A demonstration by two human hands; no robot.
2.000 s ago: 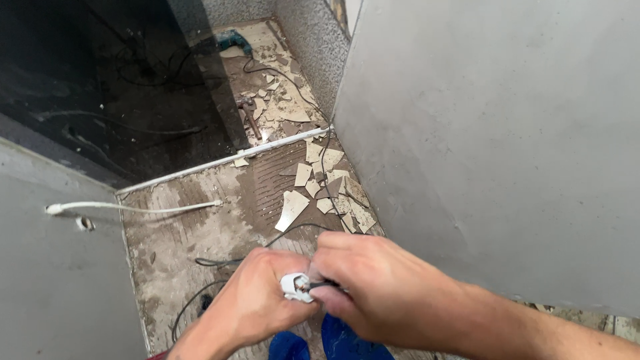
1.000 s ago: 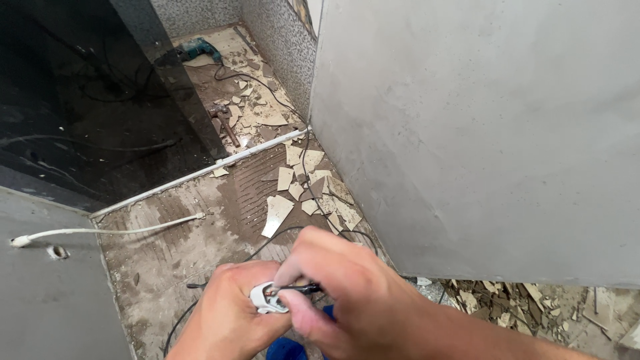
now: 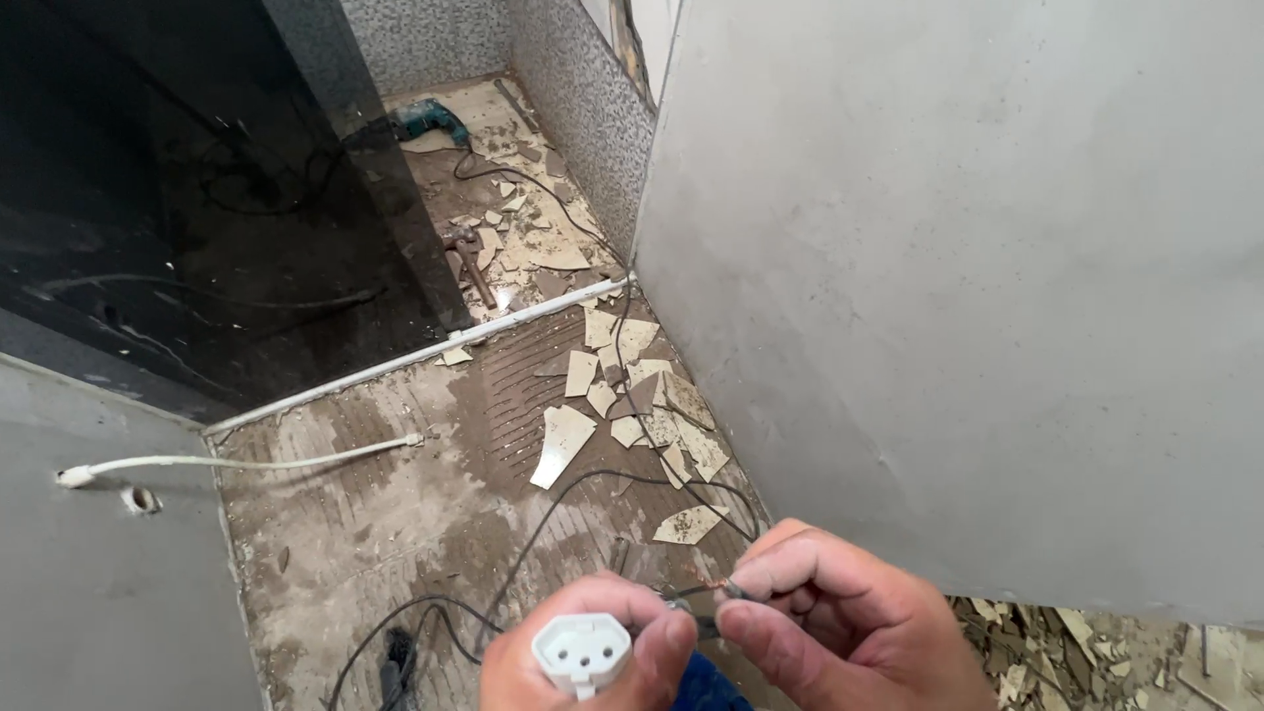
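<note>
My left hand [image 3: 602,642] holds a white three-hole electrical socket connector [image 3: 581,652] in its palm, its face turned up. Between that hand's thumb and forefinger is a dark wire end. My right hand [image 3: 839,612] pinches a dark wire [image 3: 739,591] whose bare copper strands [image 3: 713,584] show just left of its fingertips. Both hands are close together at the bottom of the view. A black cable [image 3: 592,476] loops over the floor beyond them. Whether the wires run into the connector is hidden by the fingers.
Broken tile pieces [image 3: 565,444] litter the scraped floor. Behind a white threshold strip [image 3: 415,363] lie a teal corded power tool [image 3: 431,120] and a hammer [image 3: 476,269], beside a dark glass panel [image 3: 197,197]. A white hose [image 3: 267,462] sticks out from the left wall.
My hands have moved slightly apart. The connector now shows its socket face in my left palm, and bare copper strands have come into sight by my right fingertips.
</note>
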